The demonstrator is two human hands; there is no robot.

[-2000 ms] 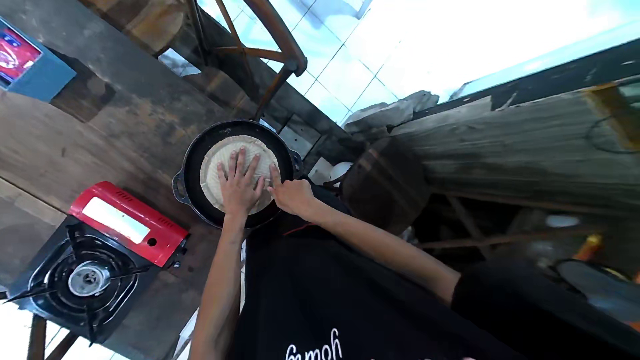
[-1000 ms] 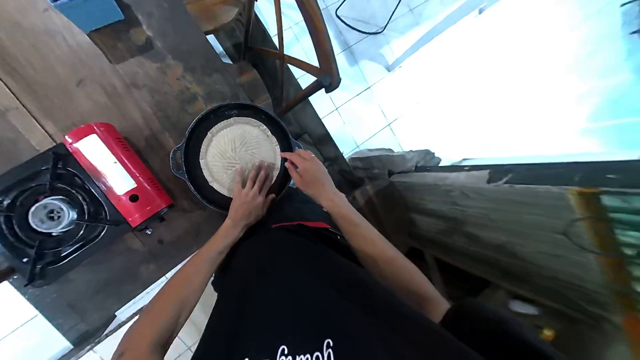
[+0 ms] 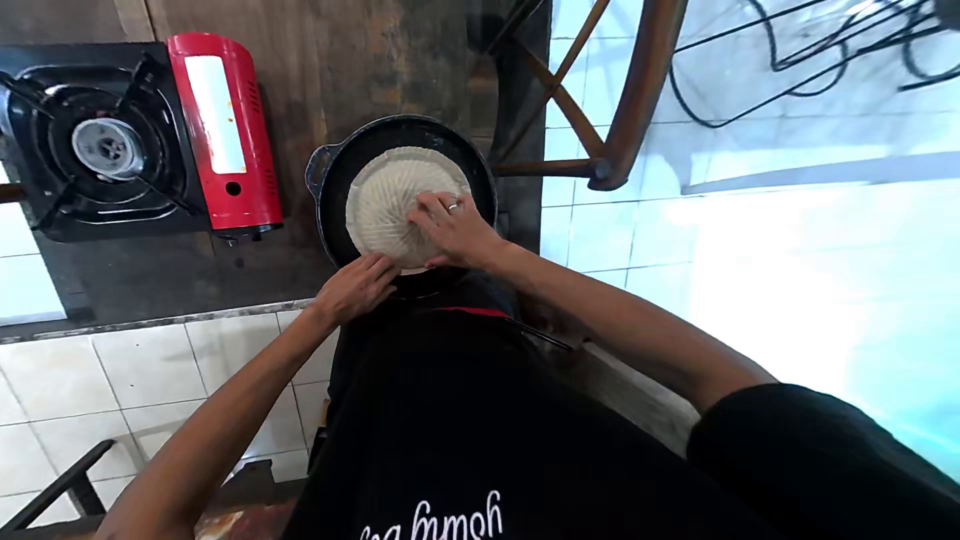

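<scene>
A round, pale disc with radiating ridges [image 3: 386, 199] lies in a black two-handled pan [image 3: 330, 217] at the table's edge; its material is not certain. My left hand [image 3: 360, 283] touches the disc's near edge with curled fingertips. Resting on the disc's right part is my right hand [image 3: 454, 229], fingers bent and a ring on one of them. Whether either hand pinches the disc's edge cannot be made out.
Left of the pan, a portable gas stove [image 3: 112, 150] with a red side housing [image 3: 225, 135] stands on the dark wooden table [image 3: 360, 67]. A wooden chair [image 3: 637, 97] is close on the right. Black cables [image 3: 795, 67] lie on the tiled floor.
My left hand has moved from on top of the disc to its near edge. My right hand has come from the rim onto the disc's right part. The view has turned.
</scene>
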